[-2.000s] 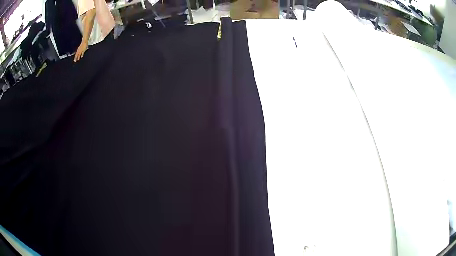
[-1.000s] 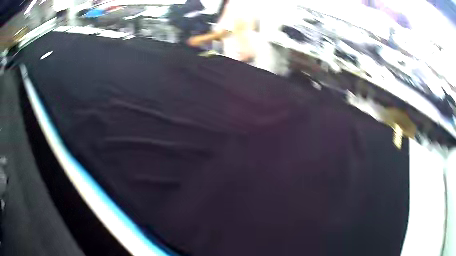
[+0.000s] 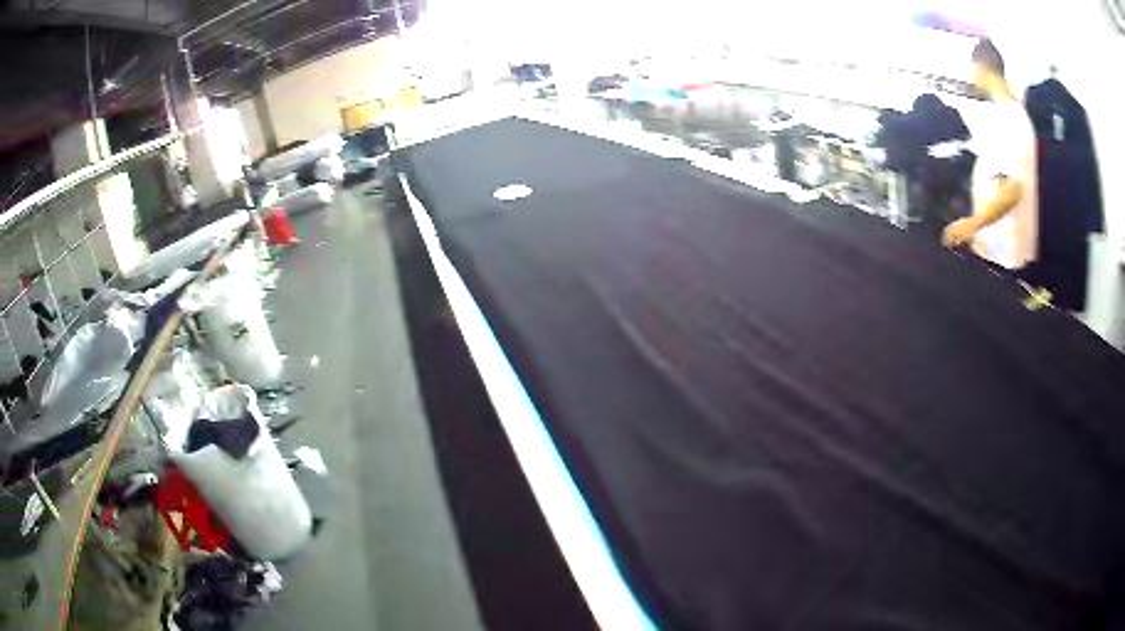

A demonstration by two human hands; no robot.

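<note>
A wide black fabric ply (image 3: 740,358) covers the long table, with several long soft wrinkles in its nearer part. A small white oval piece (image 3: 512,192) lies on it toward the far end. A yellow-green fabric weight (image 3: 1034,296) lies at the cloth's far right edge. The blue-and-white table edge strip (image 3: 494,370) runs along the near left side. Neither my left hand nor my right hand is in the picture.
A person (image 3: 1002,173) stands across the table at the right, one hand by the cloth edge. A grey aisle floor (image 3: 358,407) runs along the left, beside white bins (image 3: 247,481), a red stool (image 3: 191,508) and bundled materials.
The view has swung left, from the black cloth's end over white fabric to the table's length and the aisle. The person now shows at the right. The white fabric has left the view.
</note>
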